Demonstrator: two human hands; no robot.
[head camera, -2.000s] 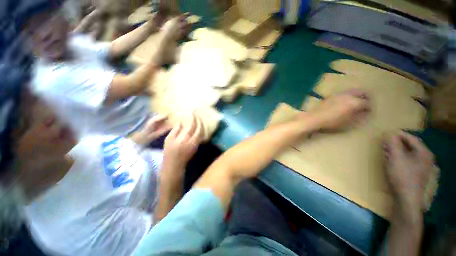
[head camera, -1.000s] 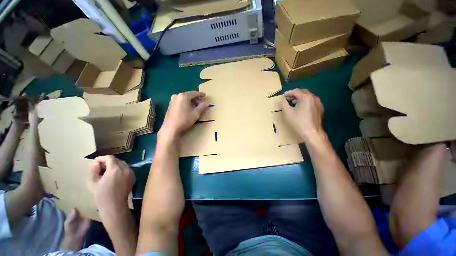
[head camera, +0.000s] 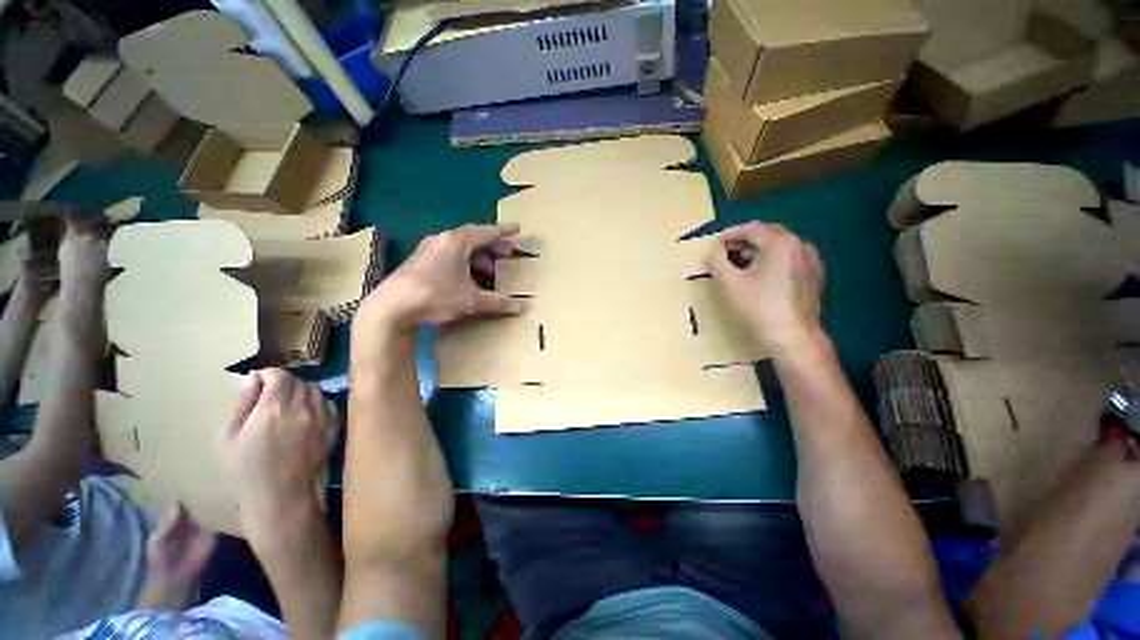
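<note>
A flat tan die-cut blank (head camera: 613, 288) lies on the green table top in front of me, its rounded lid end away from me. Short dark slots show on both sides. My left hand (head camera: 453, 278) is at the blank's left edge, thumb and forefinger spread around a small side tab. My right hand (head camera: 769, 278) is at the right edge, with thumb and fingertips pinching a side tab there. The side panels below both hands lie nearly flat.
Three closed boxes (head camera: 813, 113) are stacked behind right. A grey vented case (head camera: 538, 63) stands behind the blank. Stacks of blanks (head camera: 925, 413) lie right and left. An open-lid box (head camera: 256, 169) stands back left. Neighbours' arms (head camera: 281, 444) work on both sides.
My left thumb and forefinger have spread apart along the left edge. My right hand has barely moved. At right, the lifted blank is gone from view and a neighbour's hand is at the stack.
</note>
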